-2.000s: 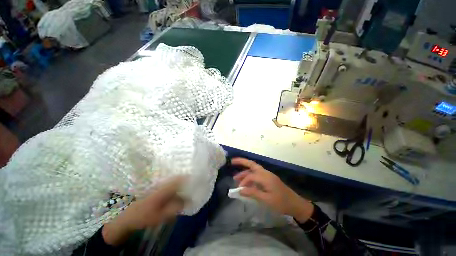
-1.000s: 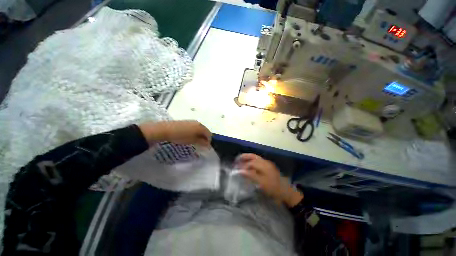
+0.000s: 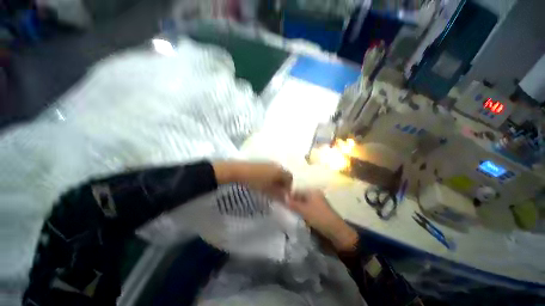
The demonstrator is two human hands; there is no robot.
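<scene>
The picture is blurred. A large heap of white openwork fabric [image 3: 149,113] covers the left side and hangs down under my left arm onto my lap. My left hand [image 3: 269,179] and my right hand [image 3: 314,212] meet at the table's front edge, fingers close together. A white fabric piece [image 3: 239,230] with a dark-striped patch hangs below my left hand. The fingers of both hands look closed at the fabric's upper edge; the exact grip is blurred.
The sewing machine [image 3: 412,134] stands at the right, its needle area lit by a bright lamp. Black scissors [image 3: 382,202], blue snips [image 3: 435,230] and a small cream box [image 3: 448,203] lie on the cream-white table [image 3: 302,110]. A control box [image 3: 487,106] shows red digits.
My hands have come together and now sit higher, at the table edge. The white fabric below my left hand has moved with it. The camera view has shifted and tilted.
</scene>
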